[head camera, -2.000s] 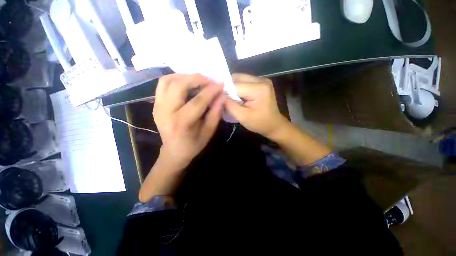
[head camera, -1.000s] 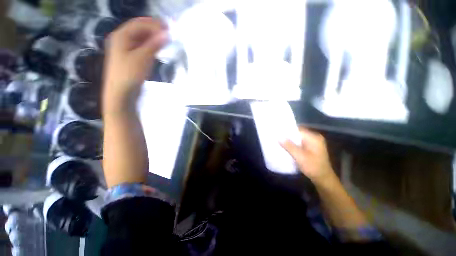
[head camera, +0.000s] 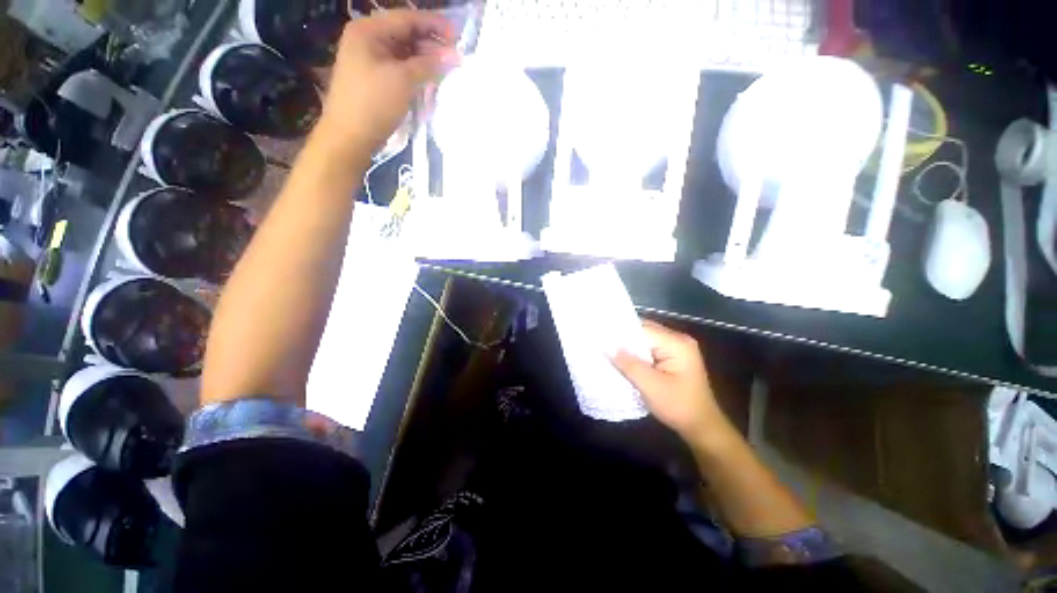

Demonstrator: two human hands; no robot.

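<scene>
My right hand (head camera: 678, 376) grips a narrow white card or stack of paper (head camera: 597, 348) by its right side, below the bench edge. My left hand (head camera: 406, 70) is reached forward to the upper left, fingers bent together beside a pale translucent thing; whether it holds anything cannot be told. Three white cameras stand on the green bench in front of me: a left one (head camera: 489, 127), a middle one (head camera: 620, 151) and a right one (head camera: 800, 139). They are overexposed.
Several black-faced cameras (head camera: 180, 238) line the left side. A white sheet (head camera: 362, 330) lies by my left forearm, with a thin wire beside it. A mouse (head camera: 957, 249), white strip (head camera: 1011, 255) and keyboard (head camera: 661, 29) are on the bench. Another camera (head camera: 1026, 463) sits low right.
My hands were together on the white piece; they have parted. My left hand has moved forward and left, my right keeps the white card. The view has shifted, showing more of the left row.
</scene>
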